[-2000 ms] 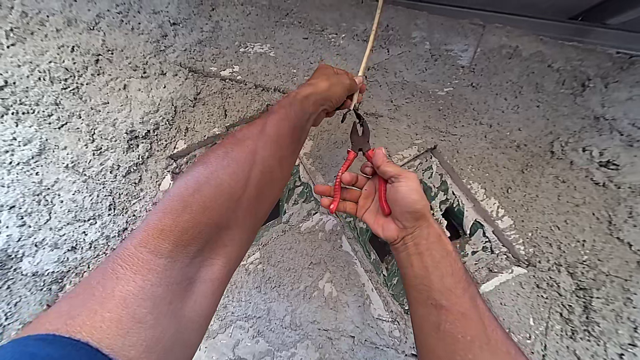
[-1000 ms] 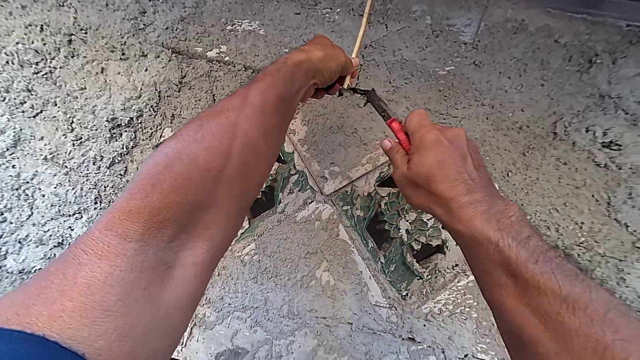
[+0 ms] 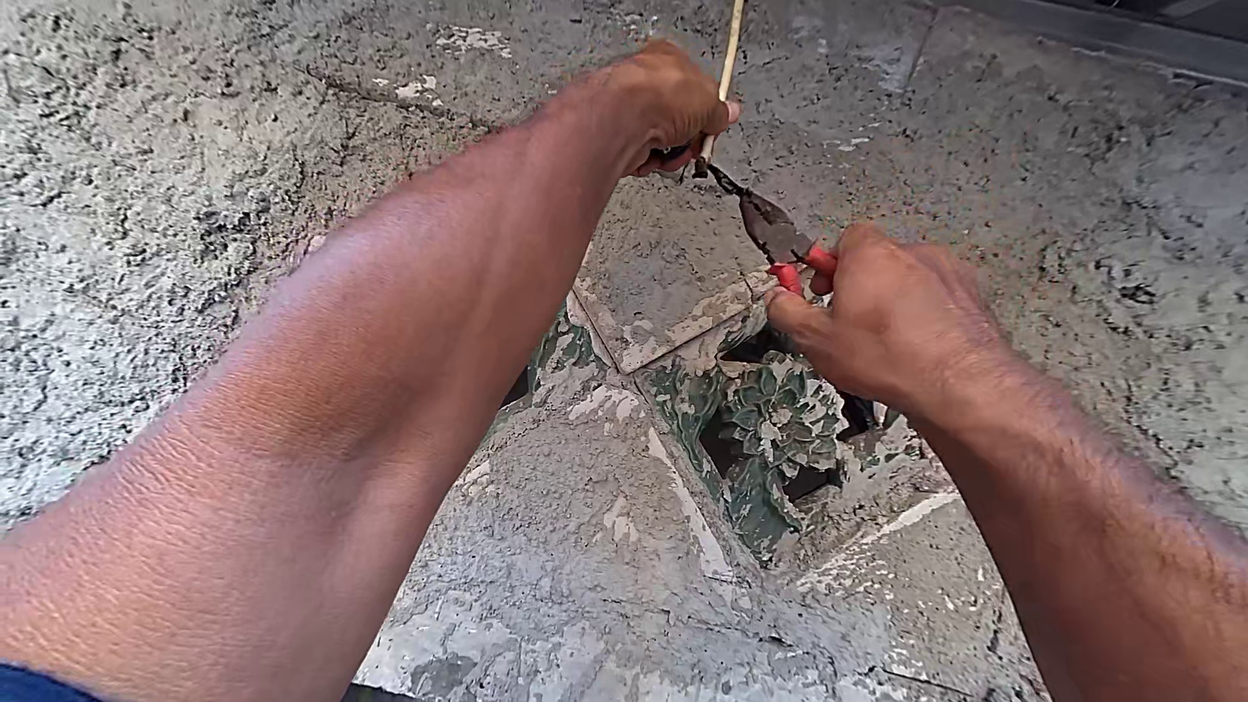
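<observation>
Near the top centre, my left hand (image 3: 678, 107) is closed around the lower end of a thin pale rod or cable (image 3: 729, 58) that runs up out of view. Dark material, perhaps wire, shows at its lower end by my fingers. Red-handled combination pliers (image 3: 775, 229) point up and left, and their jaws meet this dark material. My right hand (image 3: 892, 312) grips the plier handles, its fingers partly hiding them. Whether the jaws are fully closed cannot be told.
Rough cement-plastered wall (image 3: 127, 175) surrounds both hands. Below them is an openwork green ornamental block (image 3: 785, 414) with a flower shape and dark holes, framed by raised diagonal edges. A dark ledge or frame (image 3: 1121, 44) crosses the top right.
My right hand has turned from palm-up under the spread handles to a grip from the right side. The pliers have swung from nearly upright to a slant. My left hand still holds the rod or cable.
</observation>
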